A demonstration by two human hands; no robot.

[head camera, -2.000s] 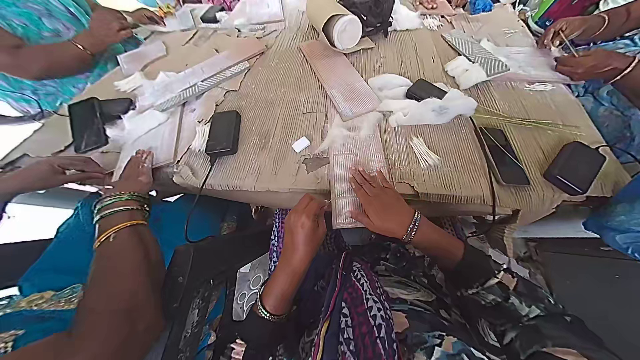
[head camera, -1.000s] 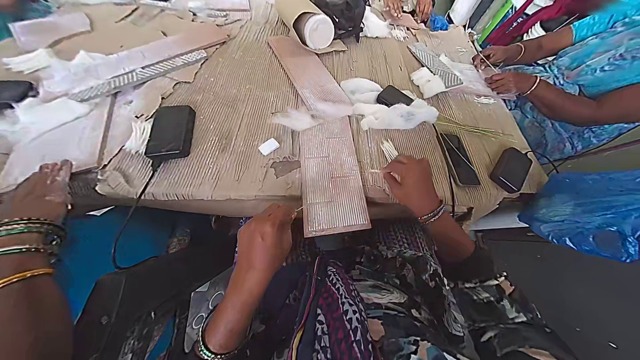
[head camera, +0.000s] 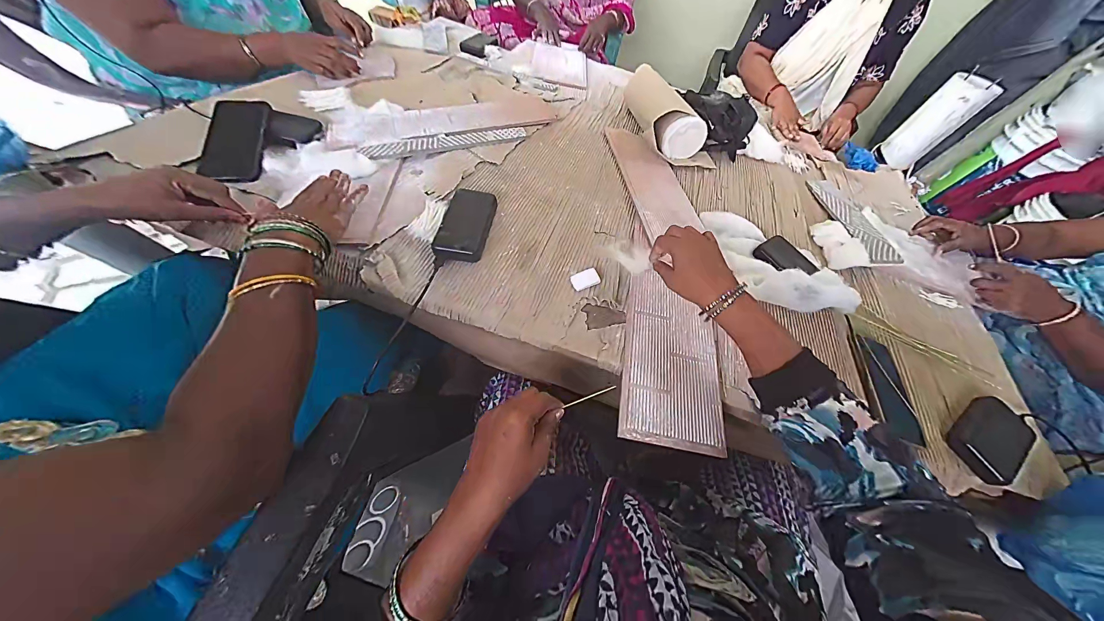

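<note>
My left hand [head camera: 513,435] pinches a thin stick [head camera: 590,398] just left of the near end of a ridged board [head camera: 673,379]. The board lies lengthwise and juts past the table's near edge. Over its upper part, my right hand [head camera: 694,266] has its fingertips at a wisp of white cotton [head camera: 632,257]; whether they grip it is hard to tell. A second flat board [head camera: 647,177] continues beyond it. Fluffy cotton rolls [head camera: 798,285] with a black device [head camera: 785,254] on them lie right of my right hand. A small white block [head camera: 585,279] rests to the left.
A black power bank [head camera: 466,224] with a cable lies left; a phone [head camera: 888,388] and a black case [head camera: 992,440] lie right. A white roll [head camera: 680,135] in brown wrap stands behind. Several people work around the corrugated-covered table [head camera: 517,207], one close at my left.
My right hand, flat on the near board two seconds ago and then at its right side, is now over its upper part by the cotton wisp. The view takes in more of the table's far side.
</note>
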